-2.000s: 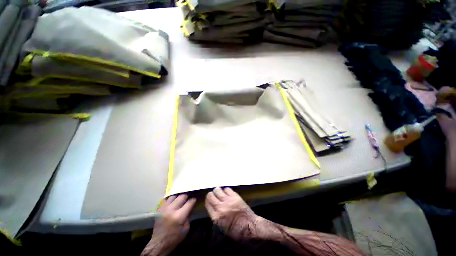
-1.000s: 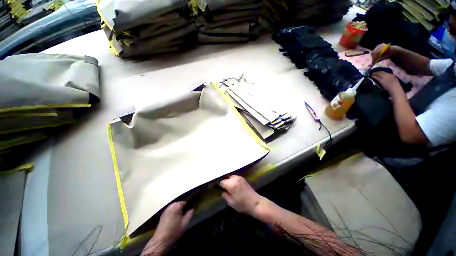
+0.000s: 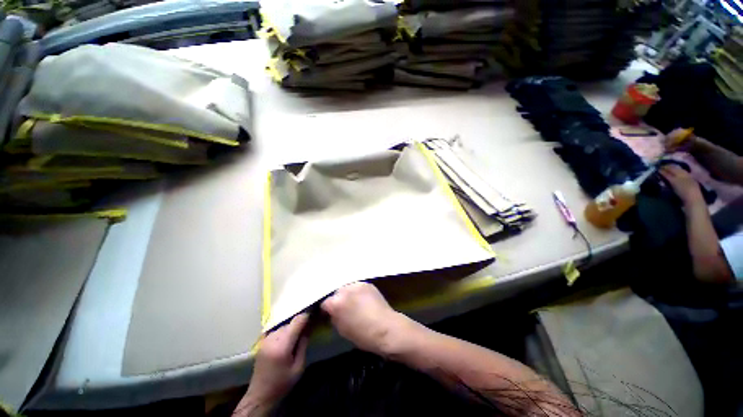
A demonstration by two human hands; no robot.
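A beige fabric panel (image 3: 358,228) with yellow tape along both sides lies flat on the table in front of me, its far part raised in folds with small dark corners. Its near edge is lifted, with a dark gap under it toward the right. My left hand (image 3: 281,348) holds the near edge close to the left corner. My right hand (image 3: 358,316) grips the same edge just right of it. The fingertips of both hands are partly hidden at the edge. A fanned pile of narrow beige strips (image 3: 481,191) with dark ends lies against the panel's right side.
Draped beige panels (image 3: 134,94) are at left, and folded stacks (image 3: 334,45) at the back. A pink-white tool (image 3: 564,208), an amber glue bottle (image 3: 611,205), a black ruffled row (image 3: 578,134) and a red tub (image 3: 634,104) are at right, beside another person's arms. A beige pile (image 3: 619,350) sits lower right.
The view has swung left again after turning right. My hands have come closer together on the near edge, which is now lifted more at the right.
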